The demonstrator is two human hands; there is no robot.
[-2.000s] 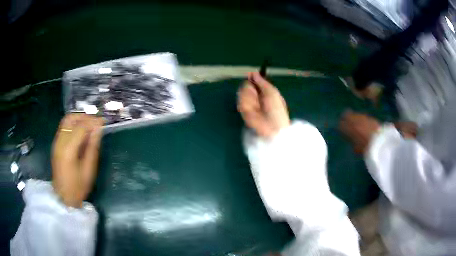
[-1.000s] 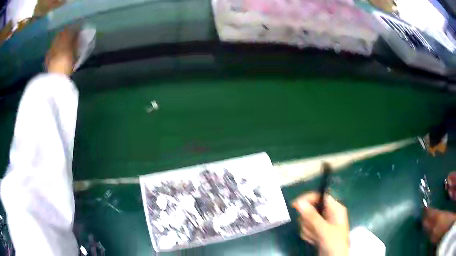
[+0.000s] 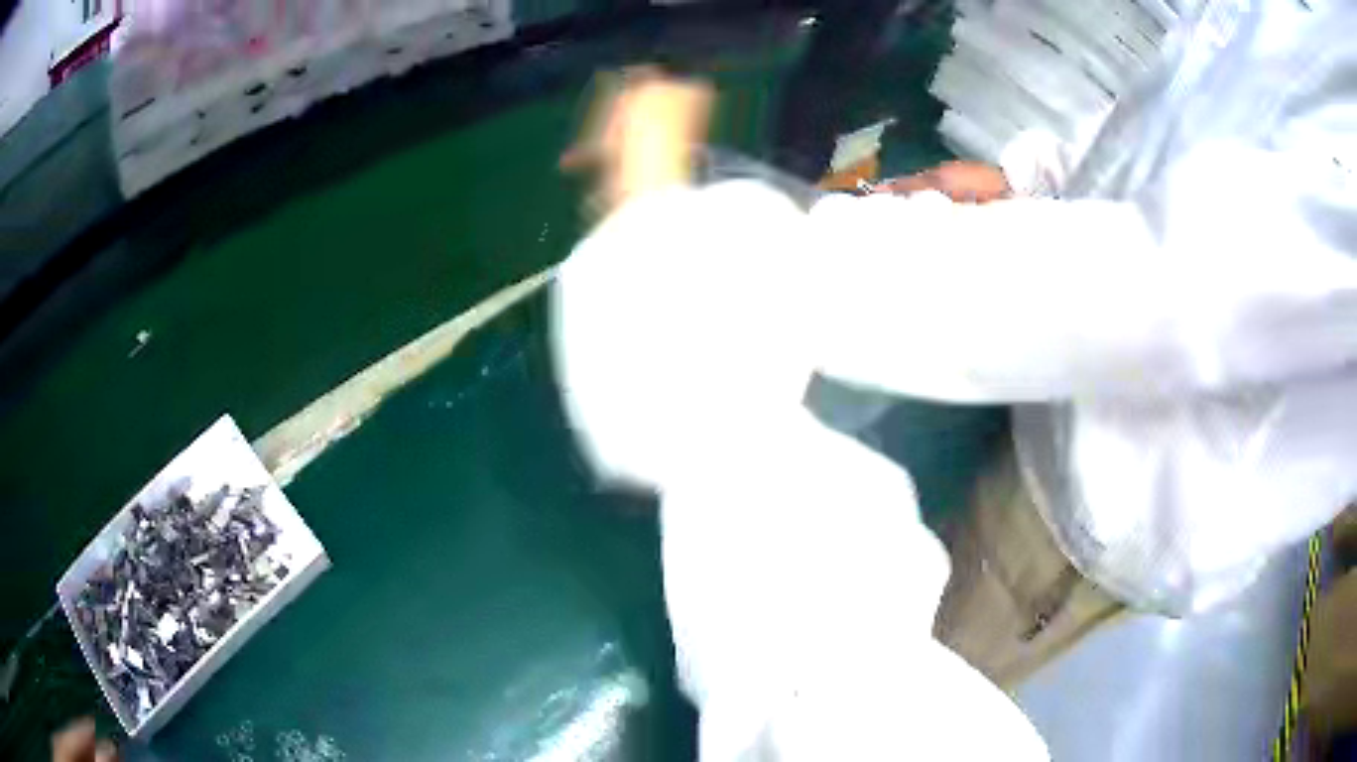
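The shallow white parts box (image 3: 308, 539), heaped with small silver and black components (image 3: 171, 588), sits at the lower left. My right hand (image 3: 647, 134) is blurred at the upper middle, its white sleeve reaching up from the bottom; I cannot tell whether it holds anything. Only a bit of my left hand (image 3: 82, 741) shows at the bottom left edge, below the box; the rest is cut off. Small pale rings (image 3: 286, 741) lie on the green bench right of that hand.
A neighbouring worker's hand (image 3: 953, 182) and white sleeve reach in from the right. White strips (image 3: 1027, 82) are stacked at the upper right. A pink-and-white block (image 3: 283, 67) stands at the upper left. A brown carton (image 3: 1019, 581) and yellow-black floor tape (image 3: 1302, 640) are right.
The view has turned right, so the box shows lower left. My right hand has reached far forward. My left hand has come back from the far side to the near edge.
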